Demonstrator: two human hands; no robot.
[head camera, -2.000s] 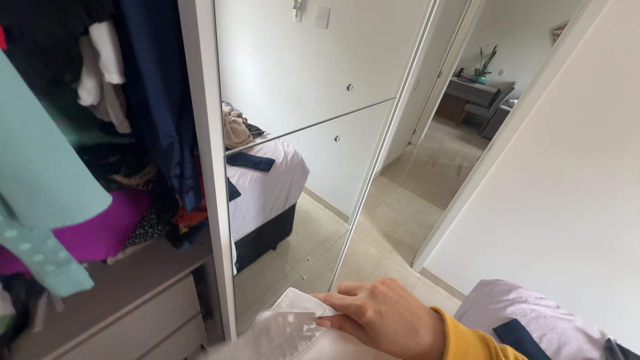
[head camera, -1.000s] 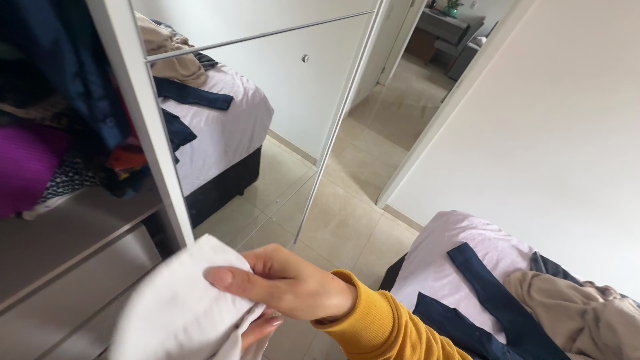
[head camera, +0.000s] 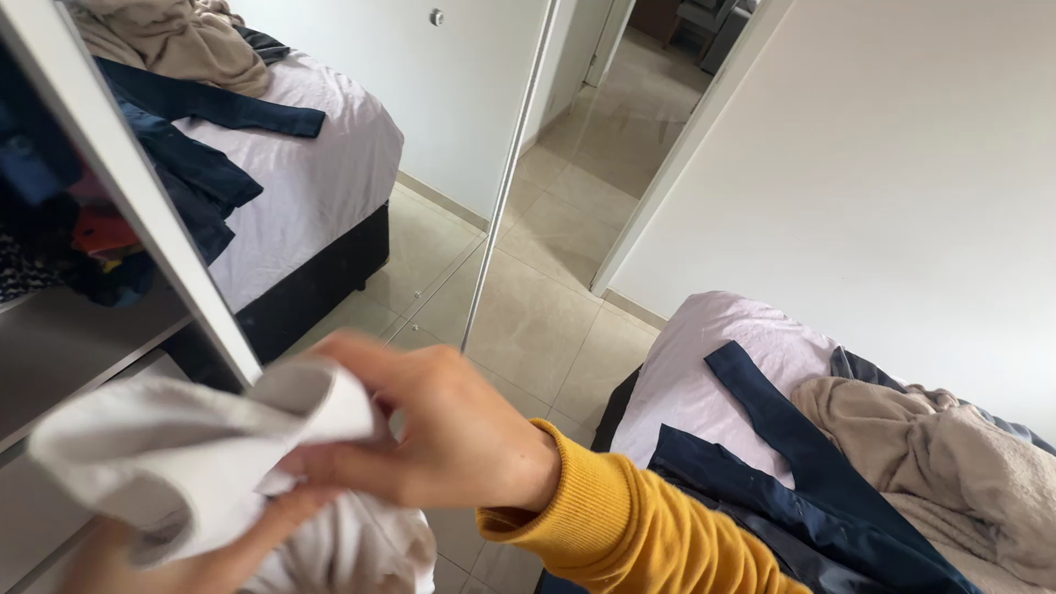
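A white cloth garment (head camera: 223, 437), blurred by motion, hangs from both hands at the lower left. My right hand (head camera: 429, 429), in a mustard yellow sleeve, pinches its folded edge between thumb and fingers. Below it, my left hand (head camera: 198, 544) grips the lower side of the same garment, partly hidden by the cloth and the frame's edge. More white fabric (head camera: 355, 544) droops beneath the two hands.
A bed with a pale pink sheet (head camera: 718, 322) stands at the lower right, bearing navy garments (head camera: 792, 437) and a beige blanket (head camera: 940, 445). A mirrored wardrobe door (head camera: 462, 107) reflects the bed. Clothes hang in the open wardrobe, left. Beyond is a doorway (head camera: 652, 124).
The left hand, out of sight two seconds ago, has come into view holding the white garment, which is now folded open between both hands. The view has turned down and to the right.
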